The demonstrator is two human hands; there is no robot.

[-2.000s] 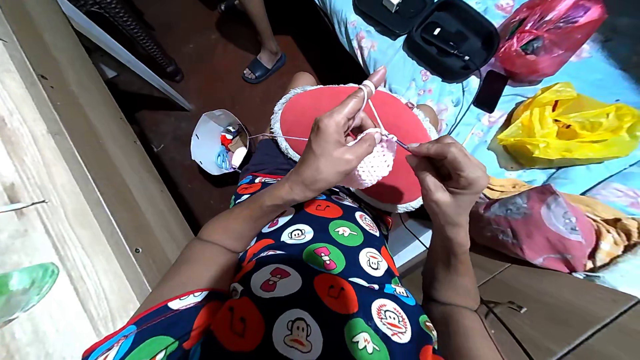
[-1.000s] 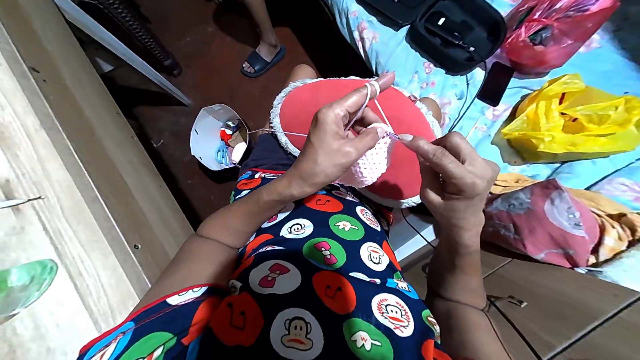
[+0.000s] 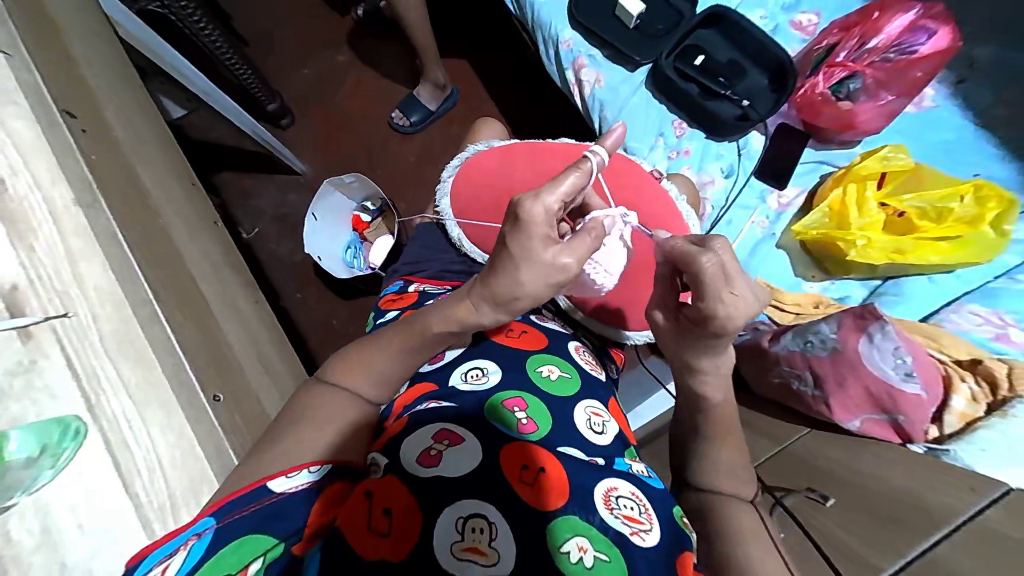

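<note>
My left hand (image 3: 548, 240) pinches a piece of pale pink crochet work (image 3: 606, 260) between thumb and fingers, with yarn looped round its raised index finger. My right hand (image 3: 704, 292) grips a thin crochet hook (image 3: 645, 231), whose tip meets the top edge of the piece; most of the hook is hidden in the hand. Under both lies a red oval cushion (image 3: 500, 184) with a white fringe, on my lap. A strand of yarn (image 3: 456, 219) runs left from my left hand to a white container (image 3: 340, 196) holding yarn and small items.
Another person's foot in a dark slide sandal (image 3: 424, 110) rests on the floor. On the bed at the right are open black cases (image 3: 720, 72), a phone (image 3: 782, 155), a red plastic bag (image 3: 876, 68), a yellow plastic bag (image 3: 904, 216) and a pink cloth bundle (image 3: 848, 372). A wooden surface (image 3: 96, 320) borders the left.
My right hand has shifted slightly at the edge of the crochet piece, and more of the hook's shaft shows than one second ago. My left hand keeps its hold.
</note>
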